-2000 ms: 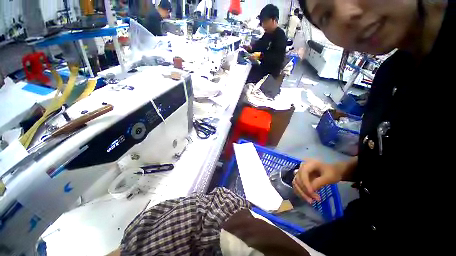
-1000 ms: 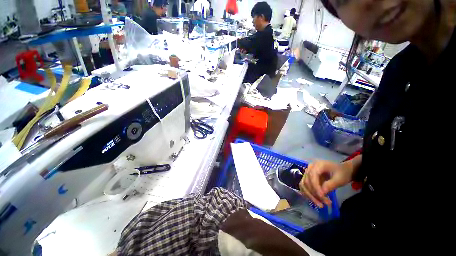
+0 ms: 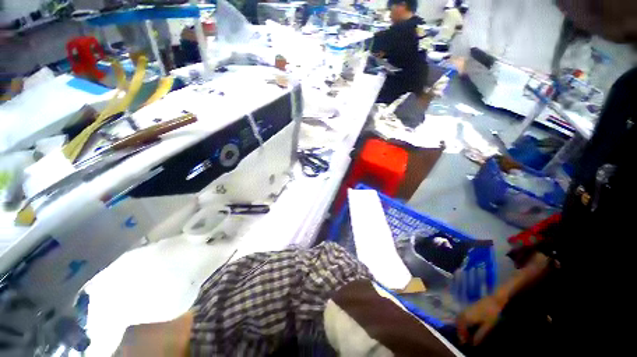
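Note:
My left hand is not in view. A checked sleeve (image 3: 262, 289) at the bottom centre covers an arm that looks like my right. Bare forearm skin (image 3: 159, 337) shows beyond its cuff, cut off by the bottom edge, so my right hand is not visible. The white sewing machine (image 3: 279, 164) with its black control panel (image 3: 202, 167) stands in front at the left. Black thread snips (image 3: 249, 208) lie on the white table beside it. The needle area cannot be made out.
A blue basket (image 3: 482, 275) at the right holds a long white strip (image 3: 377, 240) and dark and grey pieces. Black scissors (image 3: 312, 163) lie on the table. A red stool (image 3: 383, 166) stands behind the basket. A person in black (image 3: 601, 230) is close at right; another (image 3: 401, 52) sits farther back.
The view has swung so that the machine and basket sit farther right. The nearby person's hand has lowered from over the basket to its near right corner. A forearm now shows at bottom left.

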